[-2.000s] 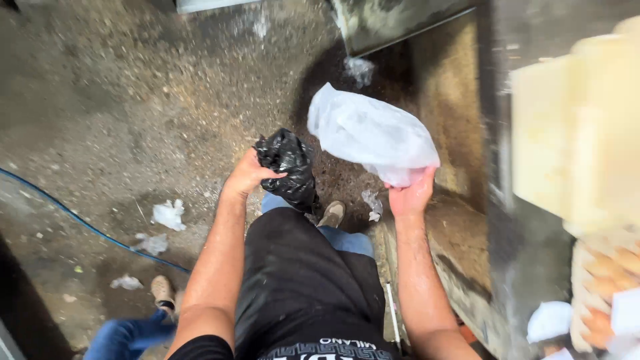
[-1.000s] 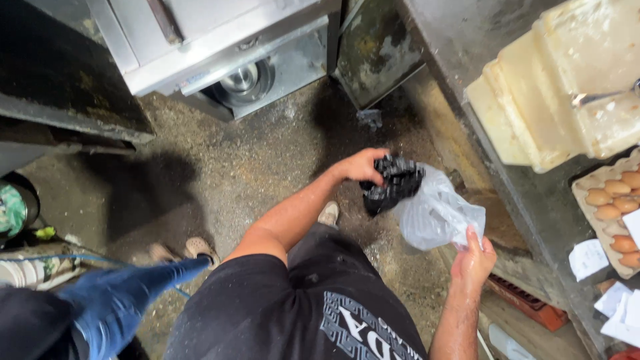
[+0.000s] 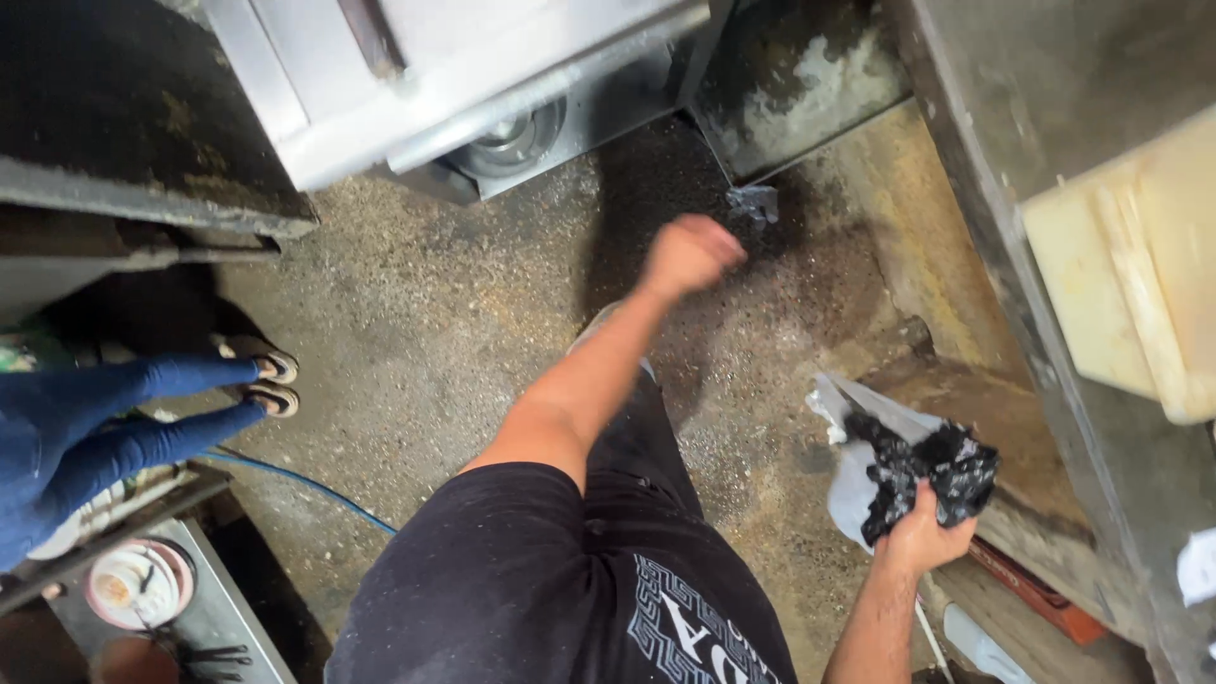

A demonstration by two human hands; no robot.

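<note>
At the lower right, my right hand (image 3: pixel 920 540) grips a crumpled black plastic bag (image 3: pixel 940 467) together with a clear, whitish plastic bag (image 3: pixel 852 489) that hangs on its left side. My left hand (image 3: pixel 692 255) is blurred and held out over the floor at upper centre, apart from both bags. Its fingers look curled and I see nothing in them. A small scrap of clear plastic (image 3: pixel 755 201) lies on the wet floor just beyond that hand, near a metal panel's corner.
A steel appliance (image 3: pixel 532 85) stands ahead. A counter (image 3: pixel 1026 171) with cream plastic containers (image 3: pixel 1092 275) runs along the right, a red crate (image 3: pixel 1040 594) below it. At left stands a person in jeans (image 3: pixel 142 389); a blue hose (image 3: pixel 304 482) crosses the floor near a metal table (image 3: pixel 223 594) with bowls.
The black bag, held in my left hand before, is now in my right hand with the clear bag. My left hand has let go and moved away from them.
</note>
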